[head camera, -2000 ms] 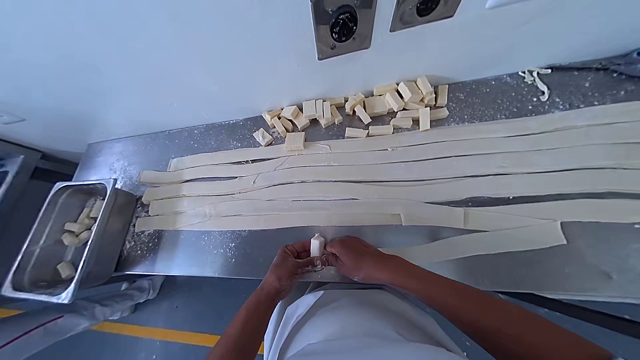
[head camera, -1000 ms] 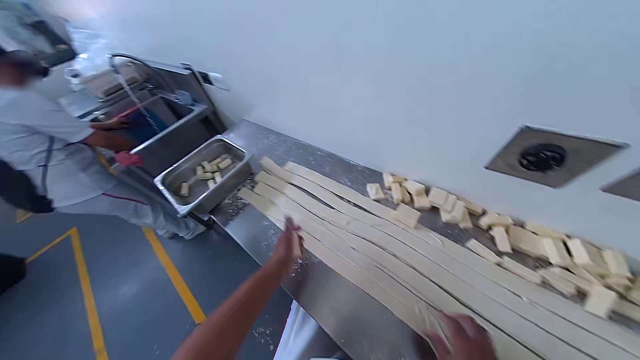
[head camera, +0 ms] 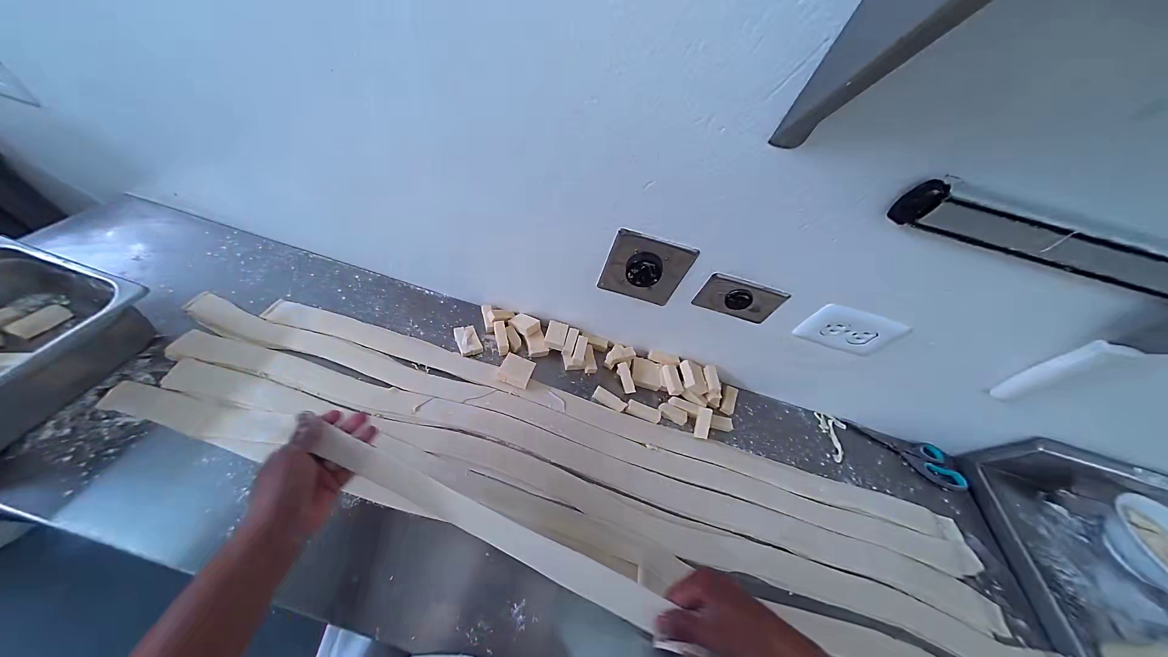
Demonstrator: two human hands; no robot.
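Note:
Long flat dough strips [head camera: 584,438] lie side by side along the steel table. My left hand [head camera: 306,470] holds the near strip [head camera: 493,529] toward its left part, slightly raised over the others. Farther right, my right hand [head camera: 721,616] grips the same strip near the bottom edge of the view. Behind the strips, pale cheese-like blocks [head camera: 648,374] lie in a loose heap by the wall. One flat block [head camera: 516,370] rests against the rear strip.
A steel pan [head camera: 78,333] with pale pieces is at the left. Teal-handled scissors [head camera: 935,465] and dough scraps [head camera: 830,433] lie at the right, beside a steel tray [head camera: 995,461] with a white bowl [head camera: 1141,529]. Outlets [head camera: 644,270] are on the wall.
A second ago my left hand held a small pale piece and my right hand was over the strips; now both hold a dough strip. The view has swung right.

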